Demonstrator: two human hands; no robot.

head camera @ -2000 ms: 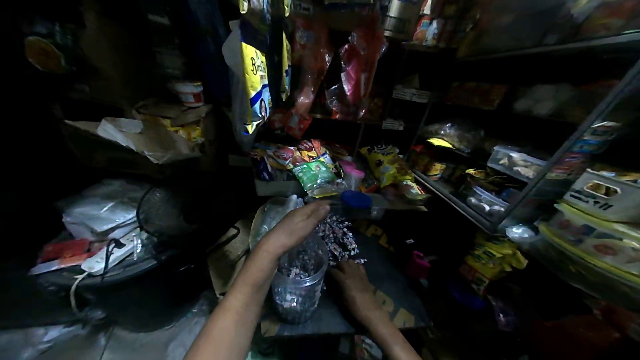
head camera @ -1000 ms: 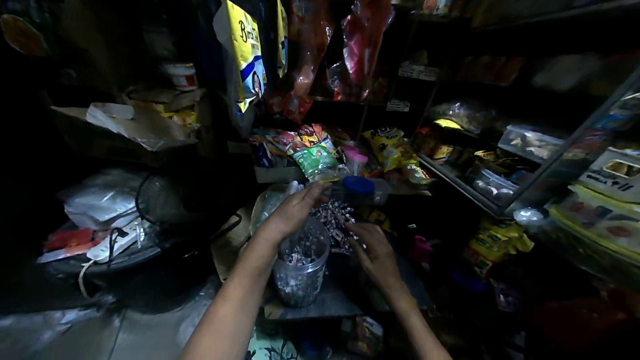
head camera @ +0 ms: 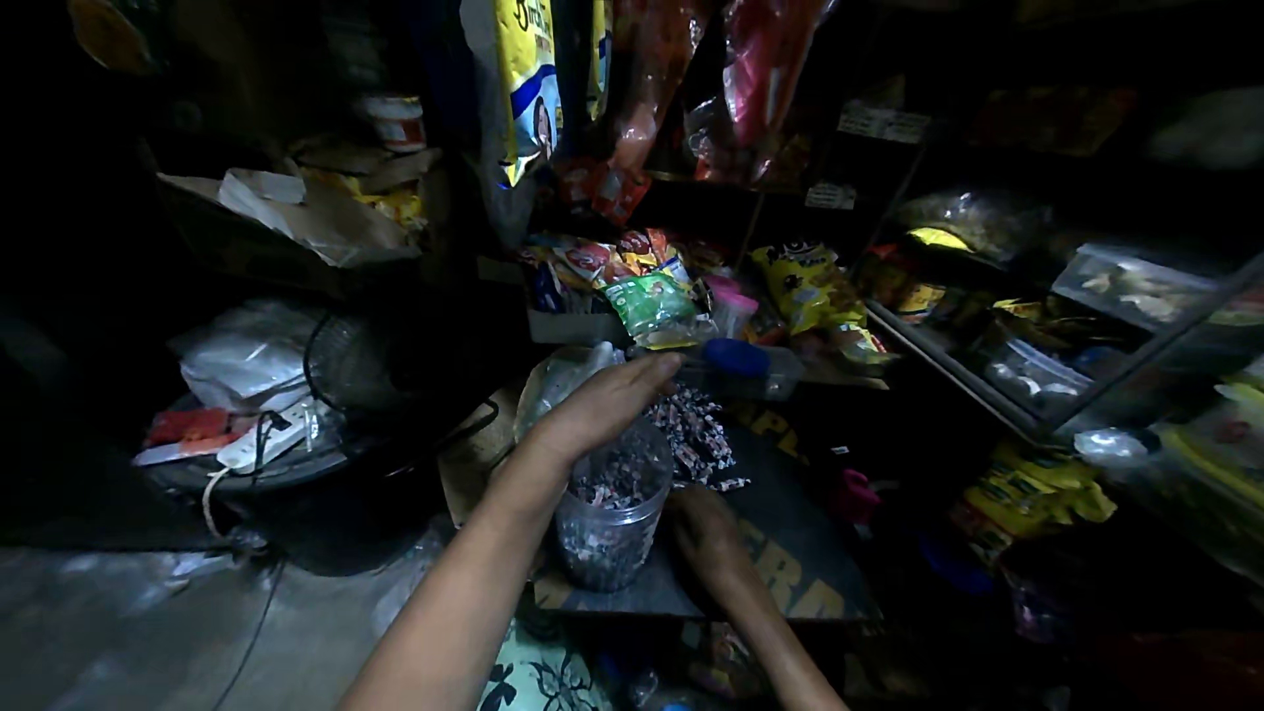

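A clear plastic jar [head camera: 607,538], partly filled with small wrapped candies, stands near the front edge of a dark board [head camera: 780,513]. My left hand [head camera: 607,405] reaches over the back of the jar's mouth, its fingers extended and holding nothing that shows. Just right of the jar, my right hand [head camera: 706,528] is low on the board; its fingertips are shaded, so what they hold cannot be told. Behind the jar a pile of wrapped candies [head camera: 696,434] lies loose on the board. A blue round lid [head camera: 736,357] rests on a clear container at the back.
Snack packets fill a box [head camera: 573,328] behind the board. Yellow packets [head camera: 523,89] and red bags hang above. A metal-edged shelf [head camera: 948,380] with tubs is at right. On the left are a black bin [head camera: 346,523] bearing plastic bags and a power strip [head camera: 267,439], and an open carton [head camera: 326,232].
My right hand was raised above the candies one second ago and has come down beside the jar. My left hand remains over the jar's rear.
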